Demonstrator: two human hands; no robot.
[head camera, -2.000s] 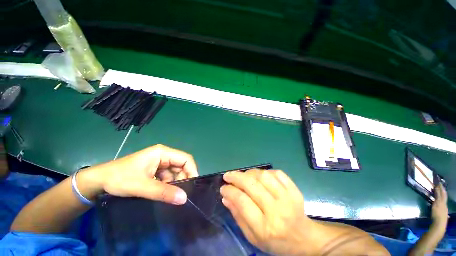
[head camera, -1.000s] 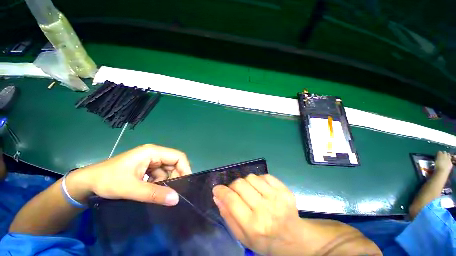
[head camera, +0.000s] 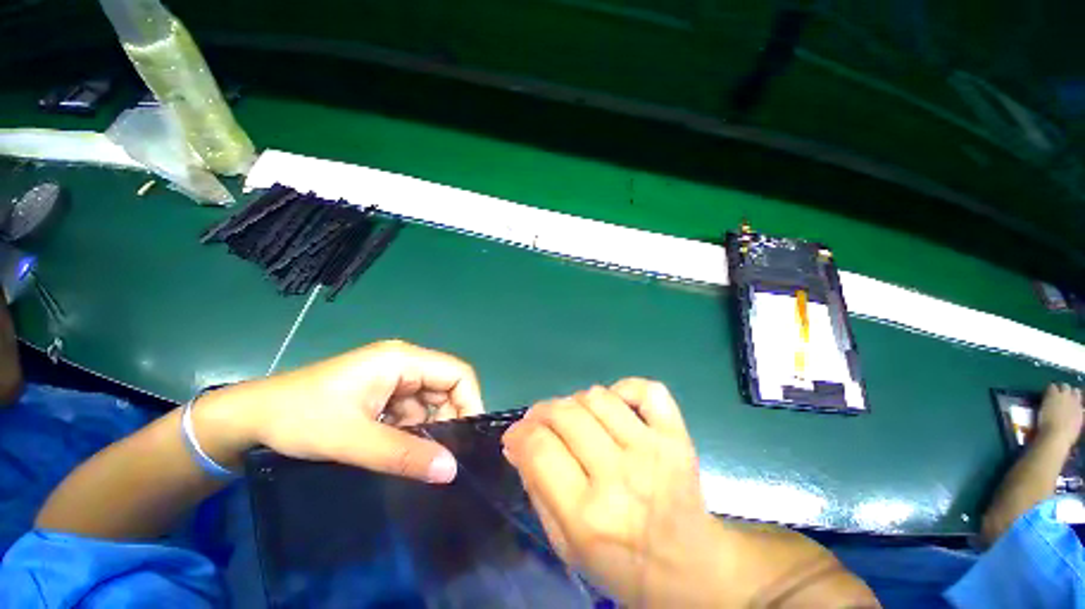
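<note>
A tablet unit (head camera: 357, 523), glossy black side up, is tilted at the bench's near edge, its lower part cut off by the frame. My left hand (head camera: 357, 410) grips its far edge, thumb on the glossy face, fingers behind. My right hand (head camera: 613, 488) is curled over the far edge at the right, fingertips close to the face; whether it pinches something thin is hidden. A thin pale diagonal line shows on the face between the hands. A pile of black adhesive strips (head camera: 298, 242) lies beyond my left hand.
An open tablet unit (head camera: 802, 327) with an orange ribbon lies right of centre, overlapping the white belt edge (head camera: 524, 226). A taped post (head camera: 188, 101) with a plastic bag stands at the left. At the right, a neighbour's hand (head camera: 1057, 416) is on another unit (head camera: 1018, 419).
My right hand has shifted along the tablet's far edge, now covering its right corner. My left hand keeps its hold. The neighbour's hand at the right has moved onto the upper part of its unit.
</note>
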